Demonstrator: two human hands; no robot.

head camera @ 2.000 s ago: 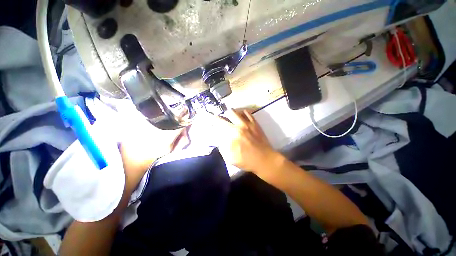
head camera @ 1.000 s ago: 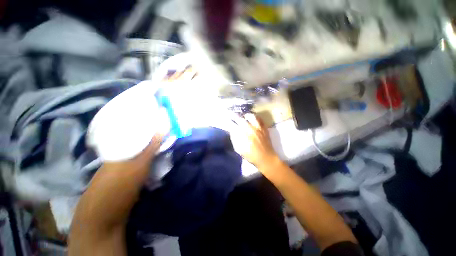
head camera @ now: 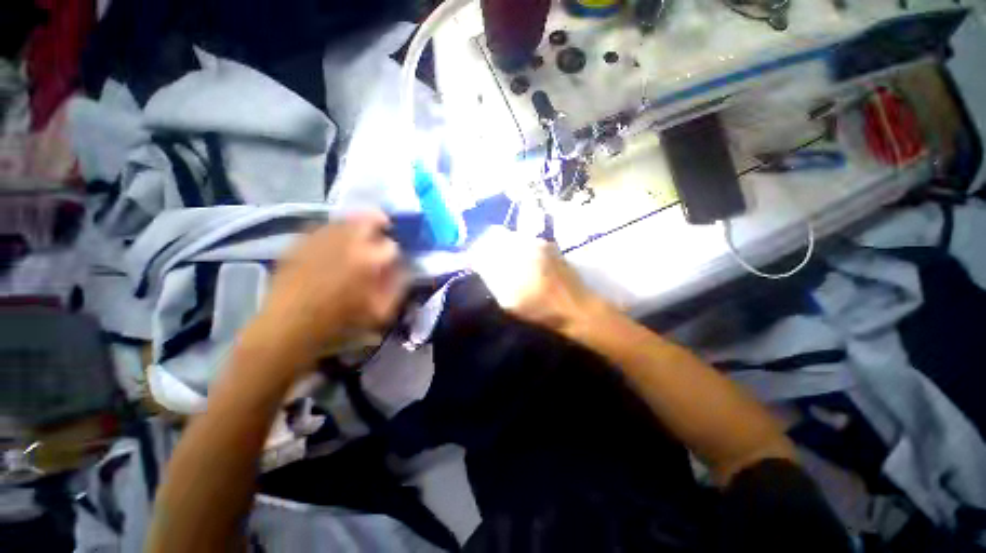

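The sewing machine head (head camera: 692, 49) is at the top, with the presser foot and needle area (head camera: 557, 178) under it in strong lamp glare. My left hand (head camera: 341, 275), blurred, is curled around fabric left of the needle. My right hand (head camera: 524, 275) is just below the needle area, with its fingers curled on the fabric edge and its fingertips washed out by glare. A navy fabric piece (head camera: 409, 229) and a pale strip run between my hands. A white-edged seam (head camera: 438, 308) hangs below them.
The lamp's blue sleeve (head camera: 436, 205) stands between my hands. A smartphone (head camera: 705, 167) with a white cable (head camera: 773, 273), blue-handled snips (head camera: 813, 160) and red-handled scissors (head camera: 893, 127) lie right of the needle. Grey and navy fabric heaps (head camera: 232, 119) are at left and right.
The rounded pale piece over my left wrist is gone from there. My left hand has come down and back from the glare. My right hand stays near the needle. The view has shifted.
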